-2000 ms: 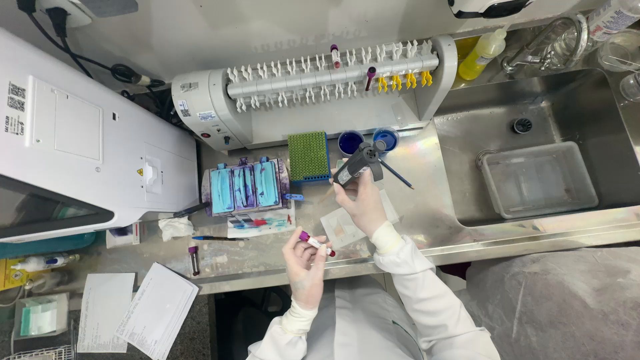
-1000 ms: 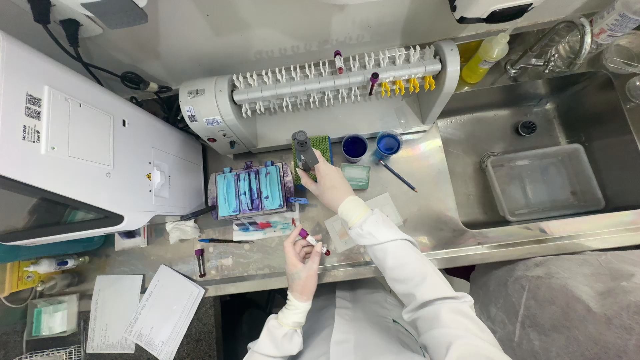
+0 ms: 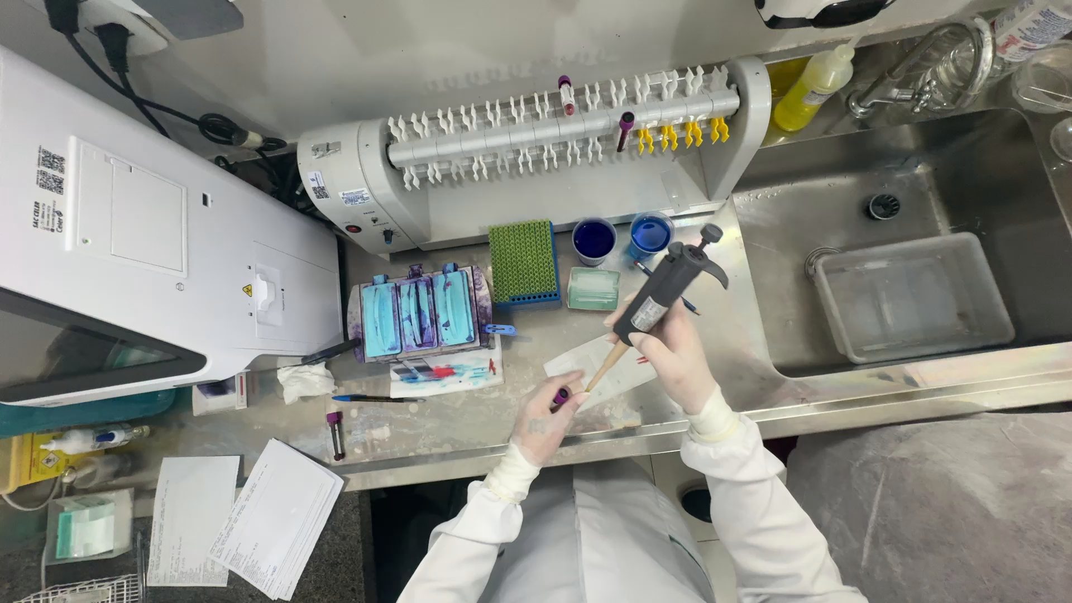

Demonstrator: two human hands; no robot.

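My left hand (image 3: 544,417), in a thin glove, holds a purple-capped blood tube (image 3: 560,397) over the steel counter's front part. In my right hand (image 3: 670,347), also gloved, is a dark grey micropipette (image 3: 667,289), tilted down to the left. Its yellowish tip (image 3: 609,366) ends beside my left fingers, close to the tube; whether it touches anything is unclear. Under the pipette lies a white sheet (image 3: 620,381) with small red marks. Behind it stand a green rack of pipette tips (image 3: 523,261), a small pale green box (image 3: 594,289), and cups of purple liquid (image 3: 594,241) and blue liquid (image 3: 651,235).
A tube rotator (image 3: 536,180) with clips and two tubes stands at the back. Stained slides or trays (image 3: 418,314) lie left of the rack. Another capped tube (image 3: 336,435), a blue pen (image 3: 377,399) and papers (image 3: 276,515) are at left, near a white analyzer (image 3: 167,226). A sink (image 3: 904,209) is at right.
My right hand has brought the pipette from above the green rack toward the front, beside the tube in my left hand. A tip now shows on the pipette.
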